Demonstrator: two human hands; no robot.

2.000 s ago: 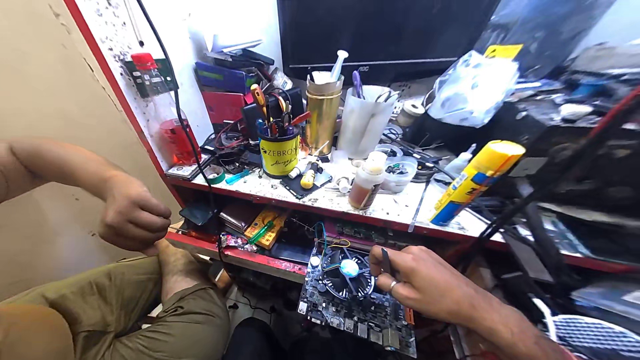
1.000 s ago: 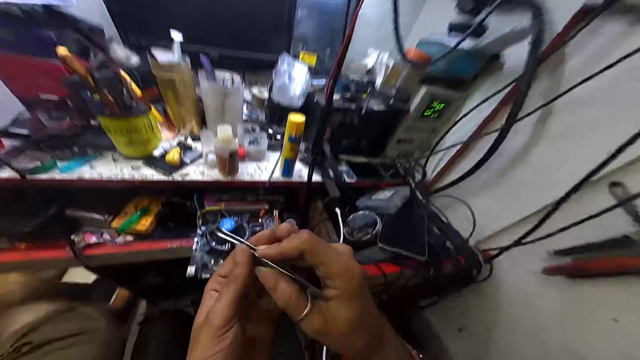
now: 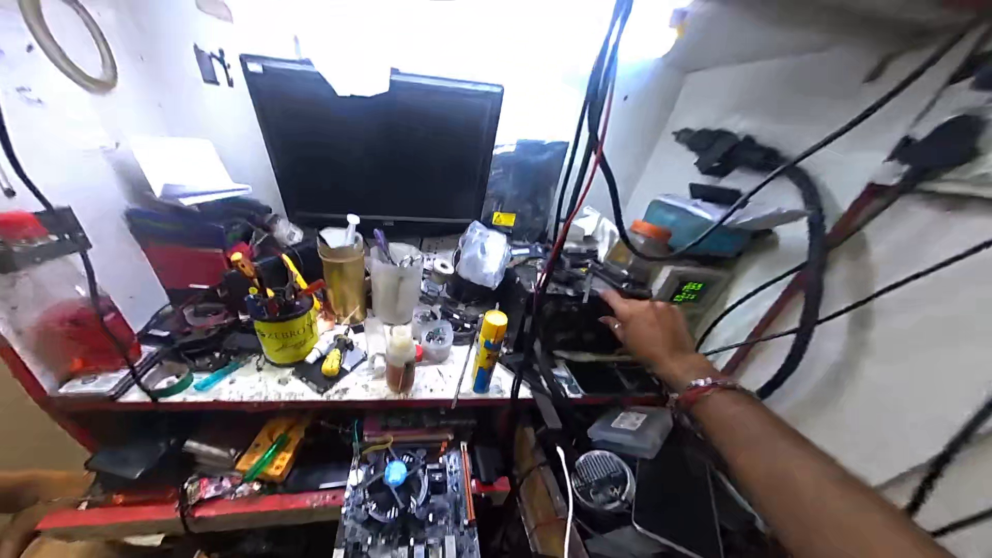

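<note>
My right hand (image 3: 647, 329) reaches out over the right part of the cluttered shelf, its fingers at a dark heap of tools and parts (image 3: 597, 279) beside a power supply with a green digital display (image 3: 688, 291). Whether the fingers hold something there is unclear. A bracelet circles the wrist. My left hand is out of view. Low in the middle lies a computer motherboard (image 3: 411, 519) with a round CPU cooler fan (image 3: 394, 484), touched by neither hand.
A monitor (image 3: 380, 147) stands behind a yellow tool cup (image 3: 287, 335), a brass-coloured container (image 3: 343, 283), a small bottle (image 3: 401, 360) and a yellow-blue tube (image 3: 489, 351). Cables (image 3: 593, 139) hang near my right arm. Another person's arm (image 3: 43, 490) is at the lower left.
Both my hands were together around thin metal tweezers one second ago. Now my right hand is stretched to the right of the shelf and my left is out of view. The view has shifted considerably.
</note>
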